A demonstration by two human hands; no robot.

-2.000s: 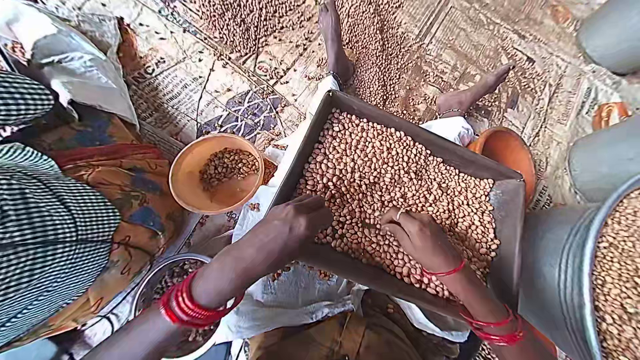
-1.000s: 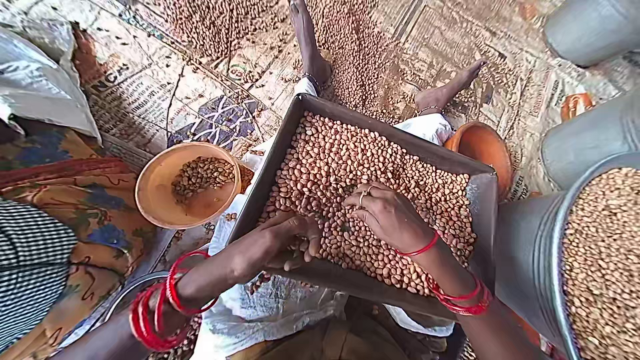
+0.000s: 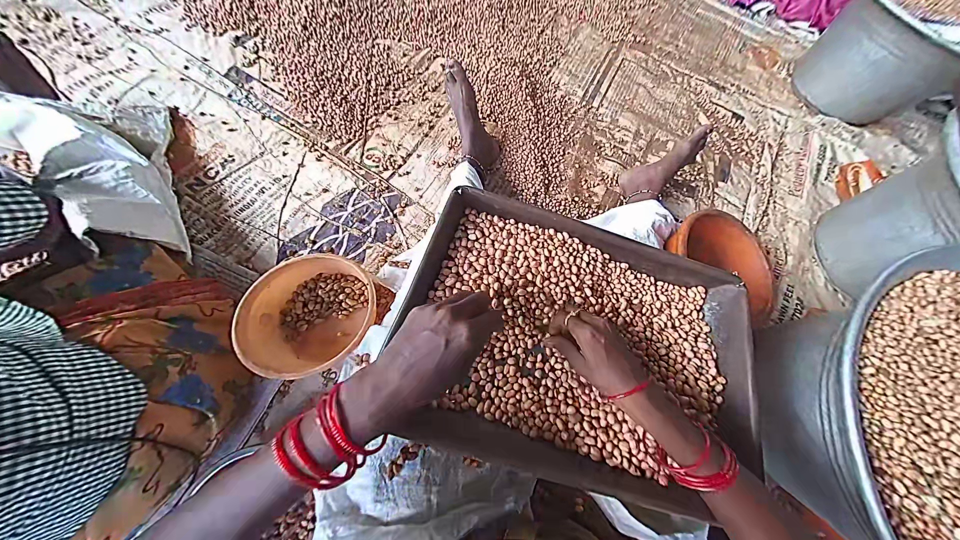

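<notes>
A dark metal tray (image 3: 731, 330) full of small brown nuts or seeds (image 3: 570, 270) rests across my lap. My left hand (image 3: 442, 337), with red bangles at the wrist, is over the tray's left part, fingers curled down at the nuts; whether anything is pinched in them is hidden. To its right, my right hand (image 3: 592, 349), wearing a ring, touches the nuts near the middle of the tray with bent fingers; its fingertips are partly hidden. Left of the tray stands an orange plastic bowl (image 3: 251, 322) holding darker pieces.
An orange-brown bowl (image 3: 757, 262) lies tilted behind the tray. On the right are grey metal buckets, the nearest (image 3: 802, 420) filled with nuts. Nuts are heaped on the printed sacking (image 3: 600, 90) around my feet. A person in checked cloth (image 3: 60, 420) sits at left.
My left hand has moved from the tray's near left edge, where it was a second ago, further in over the nuts. My right hand stays near the tray's middle.
</notes>
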